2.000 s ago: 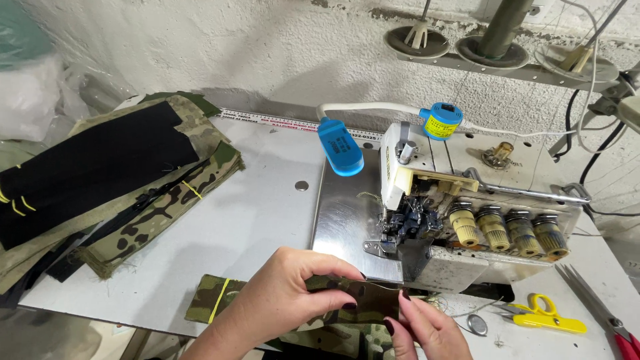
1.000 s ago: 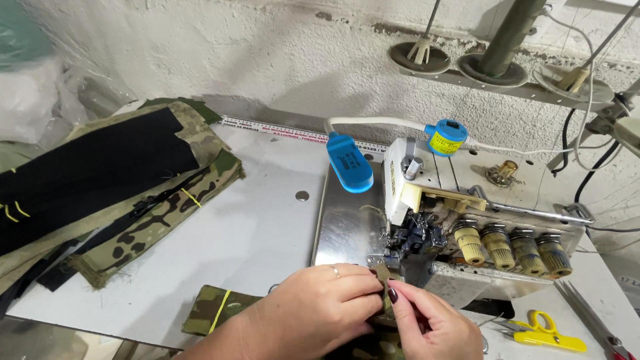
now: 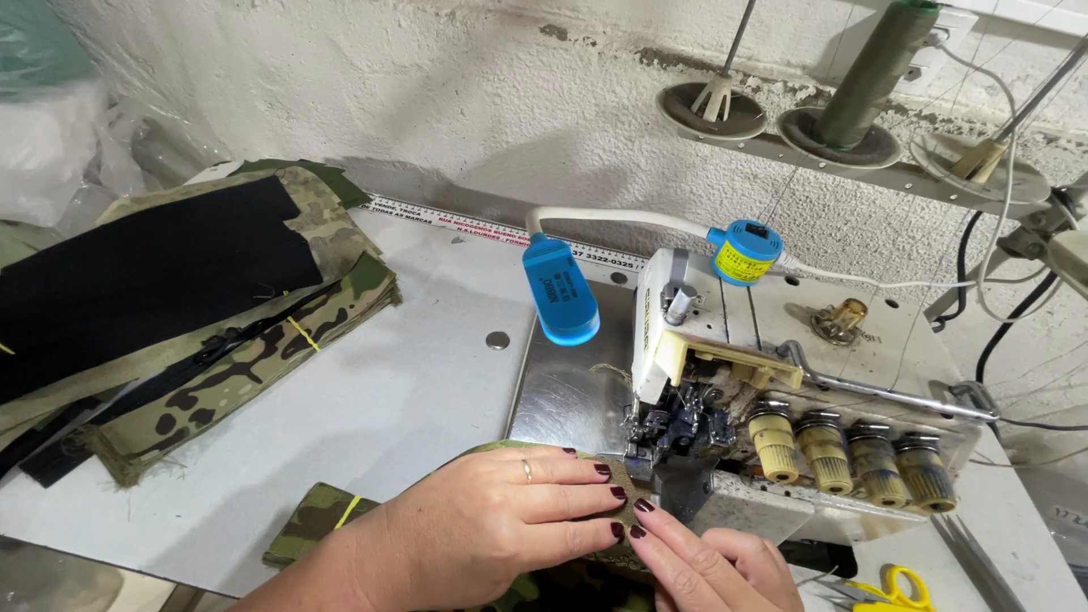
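My left hand (image 3: 501, 518) lies palm down with its fingers stretched over a camouflage fabric piece (image 3: 633, 503) at the front of an overlock sewing machine (image 3: 790, 374). Two fingertips of my right hand (image 3: 714, 561) press the same fabric just right of the left fingertips. The fabric edge is close to the presser foot area (image 3: 637, 450); whether it is under the foot cannot be told. More camouflage cloth shows below my hands. A folded camouflage bundle with a yellow tie (image 3: 310, 518) lies left of my left wrist.
Stacked camouflage and black fabric pieces (image 3: 161, 280) cover the table's left side. A blue lamp (image 3: 565, 293) hangs over the metal plate (image 3: 565, 391). Yellow thread snips (image 3: 905, 591) and scissors (image 3: 977, 561) lie at right. Thread cones and their stand (image 3: 867, 93) rise behind.
My left hand has gone from pinching the fabric to lying flat over it. The fabric has come up against the front of the machine. My right fingertips now press down on it.
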